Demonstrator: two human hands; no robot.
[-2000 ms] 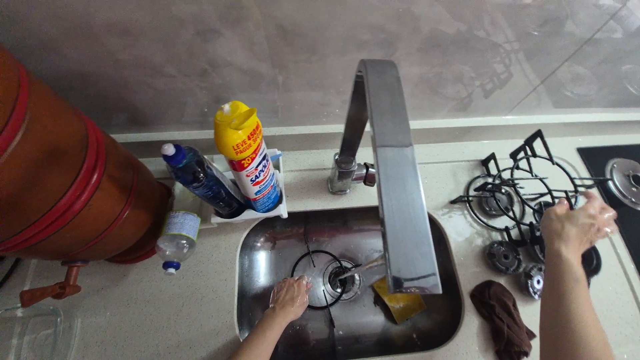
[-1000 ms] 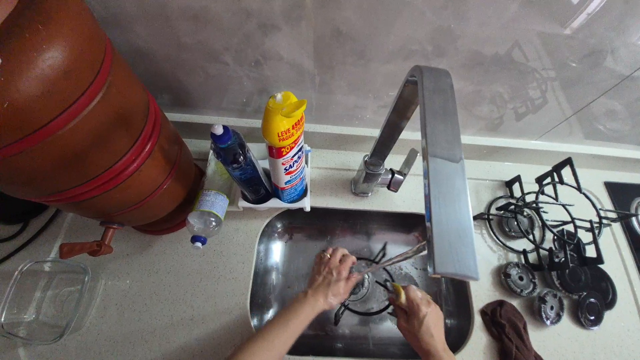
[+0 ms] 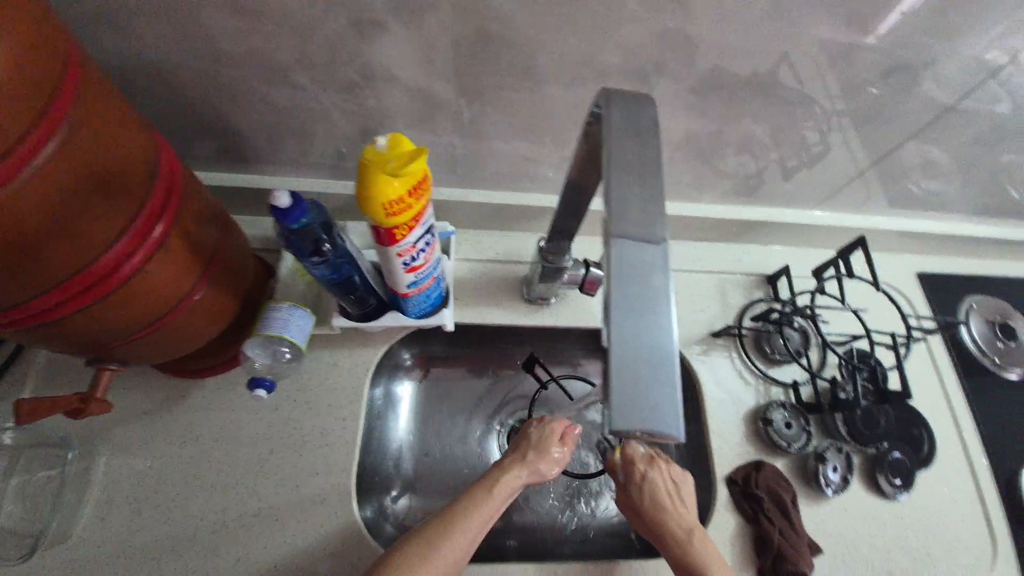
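Note:
A black wire burner grate (image 3: 558,384) is in the stainless steel sink (image 3: 432,448), under the tall chrome faucet (image 3: 644,336). My left hand (image 3: 544,450) is at the grate's near left side, its fingers curled; whether they grip the ring cannot be told. My right hand (image 3: 652,484) is closed at the grate's right side, just below the spout. A bit of yellow shows between its fingers, but most of what it holds is hidden. Water splashes in the basin near both hands.
Right of the sink lie more burner grates (image 3: 816,336), several burner parts (image 3: 786,426), a brown cloth (image 3: 772,512) and the black cooktop (image 3: 976,400). Behind stand a blue bottle (image 3: 328,256) and a yellow-topped cleaner bottle (image 3: 412,256). A clay water filter (image 3: 104,224), clear bottle (image 3: 278,340) and glass dish (image 3: 36,496) are left.
Two seconds ago my right hand was over the grates on the counter; by one second ago it was in the sink with a yellow thing. Both hands have since shifted on the grate.

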